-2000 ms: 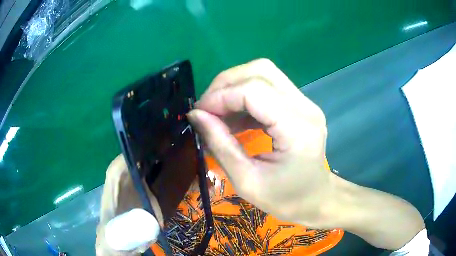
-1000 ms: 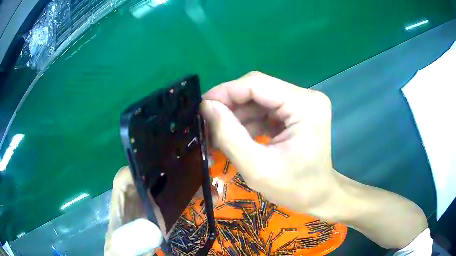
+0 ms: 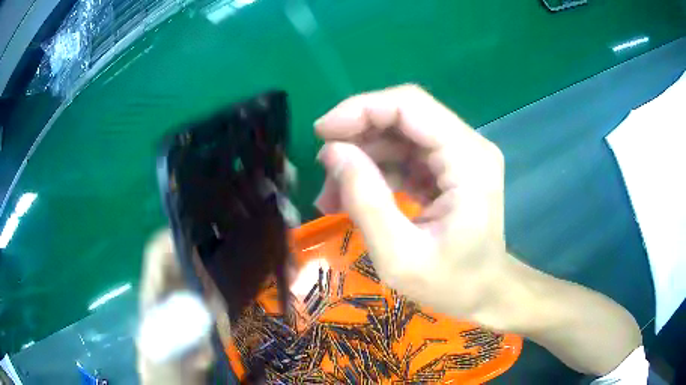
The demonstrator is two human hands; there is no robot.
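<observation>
My left hand (image 3: 169, 323), blurred and cut off by the lower edge, holds a black phone middle frame (image 3: 226, 180) upright and slightly tilted; a white finger cot covers one fingertip. My right hand (image 3: 429, 203) is apart from the frame, to its right, thumb and index finger a little apart; I see nothing between them, and its other fingers are curled. Many thin dark side keys (image 3: 361, 338) lie loose in the orange tray (image 3: 493, 370) below both hands. The frame and left hand hide the tray's left part.
The shiny green belt (image 3: 391, 45) runs behind the hands. A white sheet (image 3: 654, 180) lies on the grey-green bench (image 3: 556, 173) at right. A crumpled clear plastic bag (image 3: 64, 49) is at the far left. Part of a dark-edged item (image 3: 564, 4) shows at the top right.
My left hand and the frame have moved left and slightly up, away from my right fingertips. The right thumb and index finger have parted. A dark-edged item has appeared at the top right.
</observation>
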